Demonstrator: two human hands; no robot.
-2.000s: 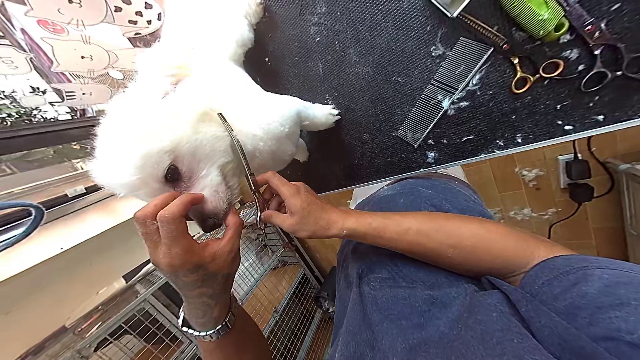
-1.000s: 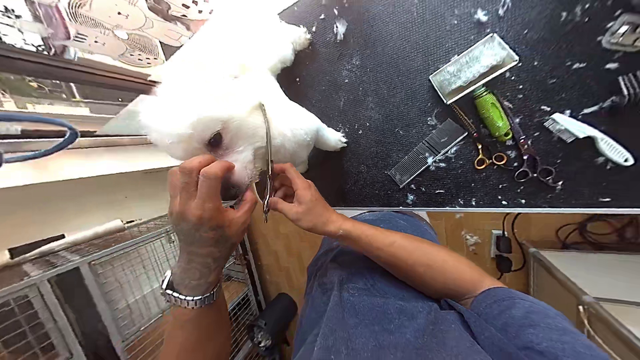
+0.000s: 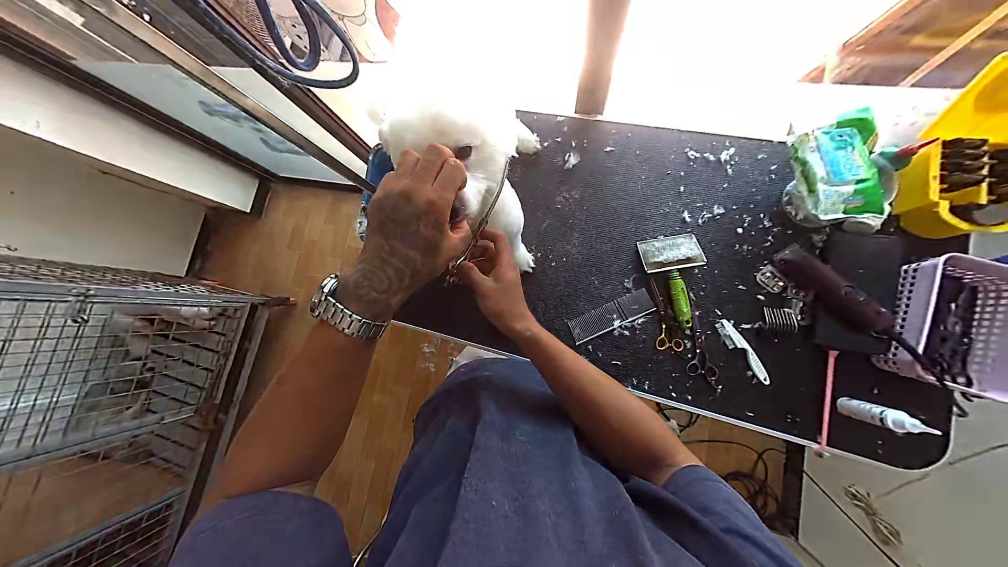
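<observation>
A white fluffy dog (image 3: 504, 209) is at the left end of the black grooming table (image 3: 606, 197), with its face towards me. My left hand (image 3: 417, 216), with a metal watch at the wrist, grips the dog's muzzle and partly covers its face. My right hand (image 3: 492, 279) holds a pair of grooming scissors (image 3: 492, 206) by the handles, close to my left fingertips. The blades point up along the side of the dog's face. How far the blades are apart cannot be told.
On the table lie a slicker brush (image 3: 672, 252), a metal comb (image 3: 610, 315), gold-handled scissors (image 3: 668, 335), dark scissors (image 3: 701, 366), a white comb (image 3: 743, 350) and clippers (image 3: 835, 291). A lilac basket (image 3: 913, 315) and yellow container (image 3: 921, 189) stand at right. Wire cages (image 3: 118, 370) stand at left.
The view has swung widely, showing more of the table's right side. Both hands stay at the dog's muzzle, the left gripping it and the right on the scissors.
</observation>
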